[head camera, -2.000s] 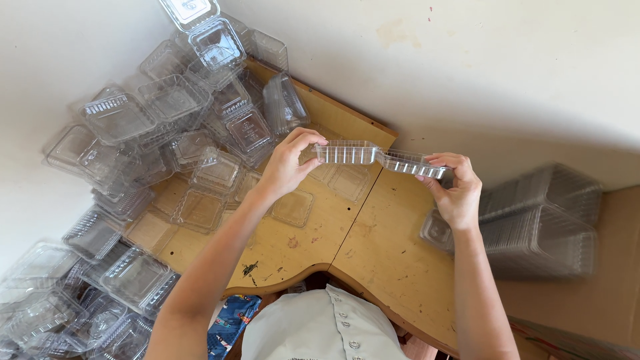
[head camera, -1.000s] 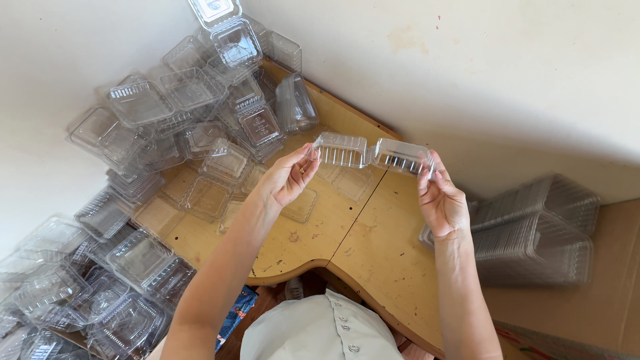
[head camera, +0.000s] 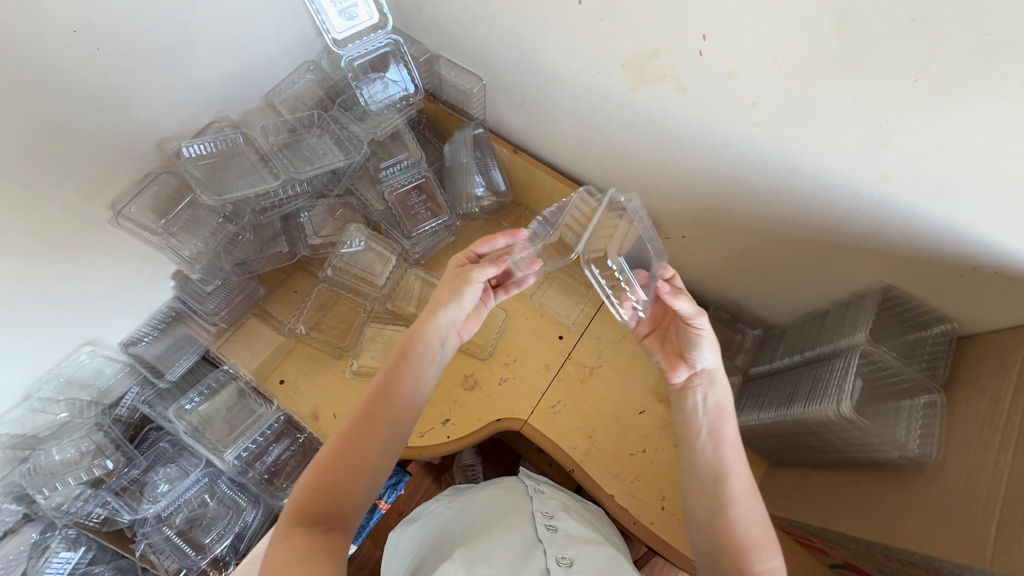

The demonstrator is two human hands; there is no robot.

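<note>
A clear plastic clamshell container (head camera: 620,248) is held up over the wooden table, its two halves unfolded and tilted at the hinge between them. My left hand (head camera: 488,280) pinches the edge of one half between thumb and fingers. The outer edge of the other half is gripped by my right hand (head camera: 672,324), some of whose fingers show through the plastic. Beyond my right forearm stands a dense nested stack of clear clamshell containers (head camera: 840,408).
Loose clear containers (head camera: 228,164) pile up on the table's left and back. More containers (head camera: 200,512) fill the lower left. The wooden table (head camera: 496,400) has a curved front edge. A cardboard surface (head camera: 976,432) lies under the nested stack, and walls rise behind.
The container in my hands has tilted; its halves were seen nearly edge-on in a row before and now angle up toward the hinge. Both hands still hold it.
</note>
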